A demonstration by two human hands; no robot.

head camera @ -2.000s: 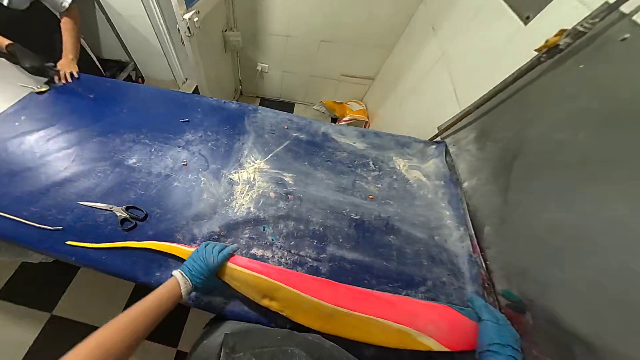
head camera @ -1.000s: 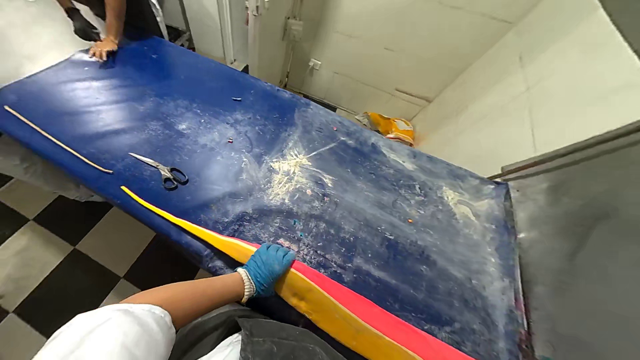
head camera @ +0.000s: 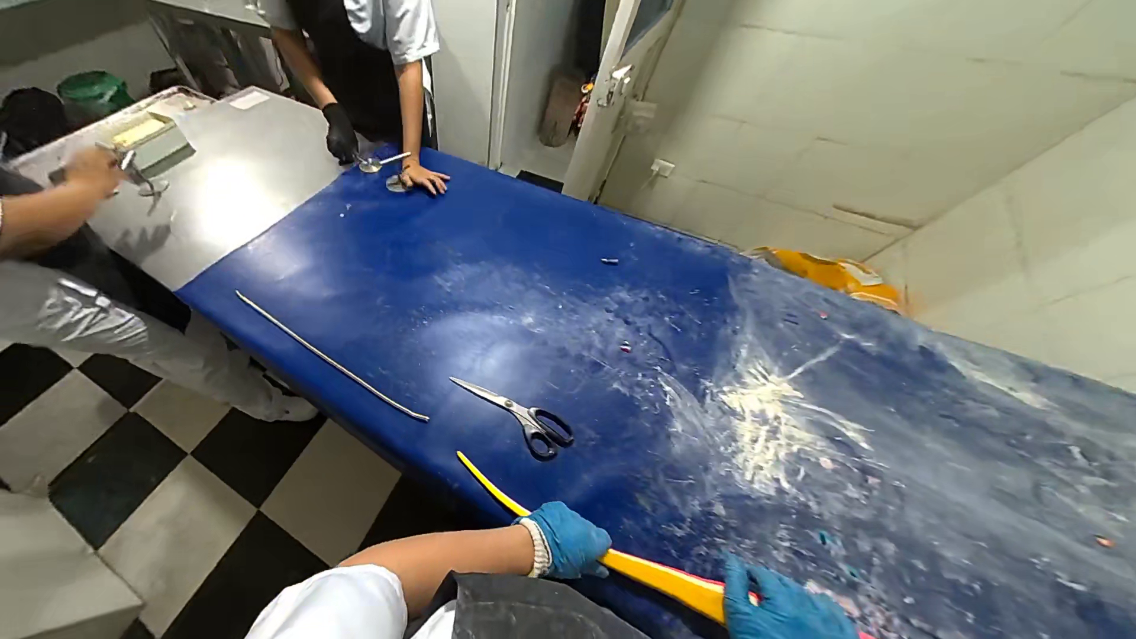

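Observation:
A long soft strip, yellow with a pink-red side, lies along the near edge of the blue table and tapers to a thin tip on the left. My left hand point(head camera: 572, 540), in a blue glove, is closed around its narrow yellow part point(head camera: 666, 581). Farther right, my right hand point(head camera: 781, 603), also blue-gloved, grips the thicker part, whose far end is out of view or hidden. Scissors with black handles point(head camera: 532, 419) lie partly open just beyond the strip's tip. To their left rests a thin pale rope-like strand point(head camera: 333, 361).
White powder point(head camera: 768, 426) and small scraps mark the blue table point(head camera: 497, 231). At the far end a person's hands point(head camera: 424, 177) are by small metal tools. Another person's hand point(head camera: 93, 173) is over the metal tabletop point(head camera: 240, 177), near a box point(head camera: 146, 142). An orange bag point(head camera: 830, 273) lies behind the table.
My left hand has moved along the strip toward its thin tip. My right hand, out of view a second ago, is back on the strip. The view has swung left.

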